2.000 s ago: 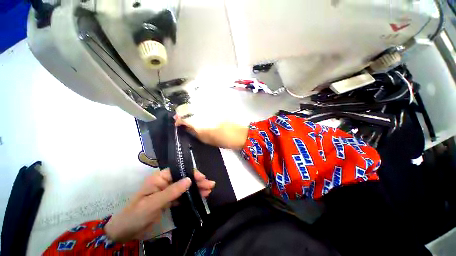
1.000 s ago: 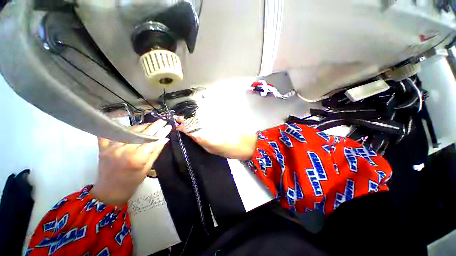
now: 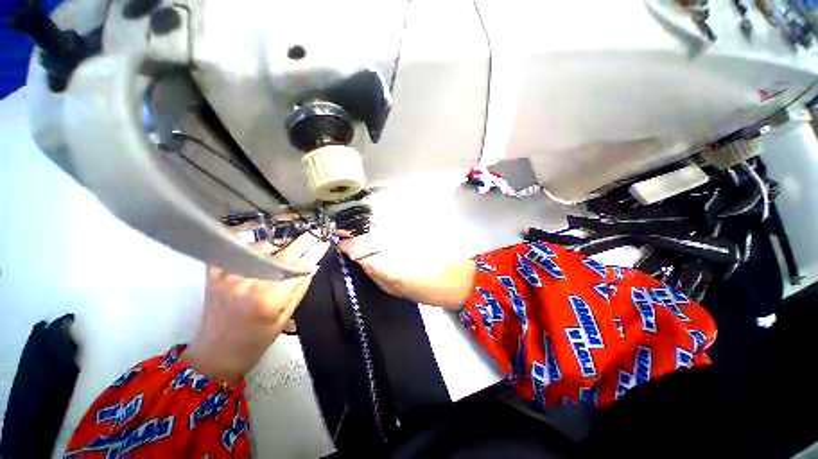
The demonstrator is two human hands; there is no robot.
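A black fabric panel lies flat from the needle area down to the lap. A zipper with white-speckled teeth runs along it. My left hand is at the left of the presser foot, its fingertips on the work and partly hidden by the machine head. My right hand lies over the panel's upper right, fingertips beside the presser foot on the zipper top. Glare washes out part of this hand. Both hands press the work down near the needle.
The off-white sewing machine spans the top, with a ribbed cream knob. Red-handled snips lie under the arm. A zipper bundle is at right. Dark fabric strips lie at far left.
My left hand has moved up from the lower zipper to beside the presser foot. My right hand stays near the needle. The view has shifted, and more of the zipper shows below the hands.
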